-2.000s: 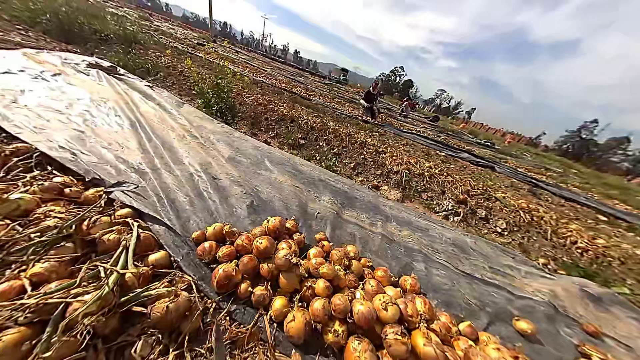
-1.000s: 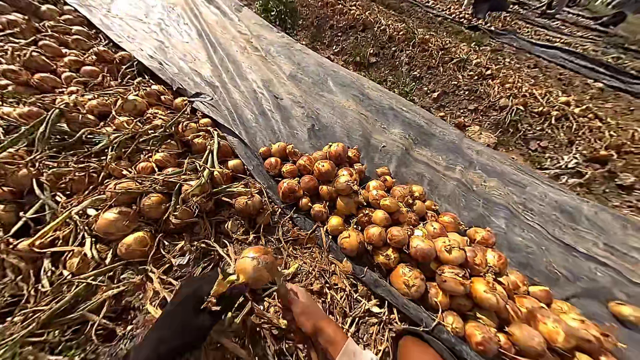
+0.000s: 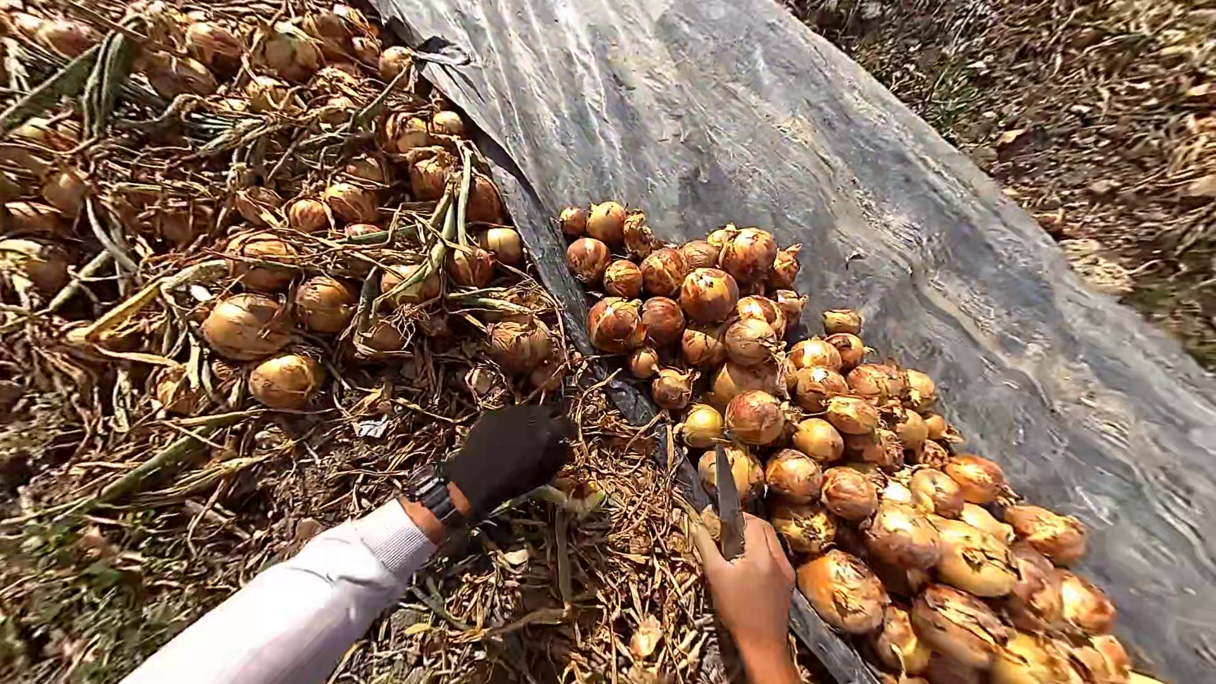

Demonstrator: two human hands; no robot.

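Note:
My left hand [image 3: 511, 454], in a black glove with a watch at the wrist, is over the dry stalks, left of the sheet's edge. Its fingers are curled and dark, so whether they hold anything is hidden. Bare, my right hand [image 3: 750, 575] grips a knife [image 3: 729, 499] whose blade points up toward the pile of trimmed onions [image 3: 755, 418]. That pile lies along the near edge of a grey plastic sheet [image 3: 760, 123]. Onions with their dry tops [image 3: 247, 326] cover the ground to the left.
Cut stalks and dry skins [image 3: 627, 532] litter the ground between my hands. Beyond the sheet lies bare soil with dry plant debris [image 3: 1092, 123]. Low green weeds [image 3: 95, 608] grow at the lower left.
The view has tilted down strongly. The onion seen at my gloved left hand one second ago no longer shows there. My hands are now farther apart.

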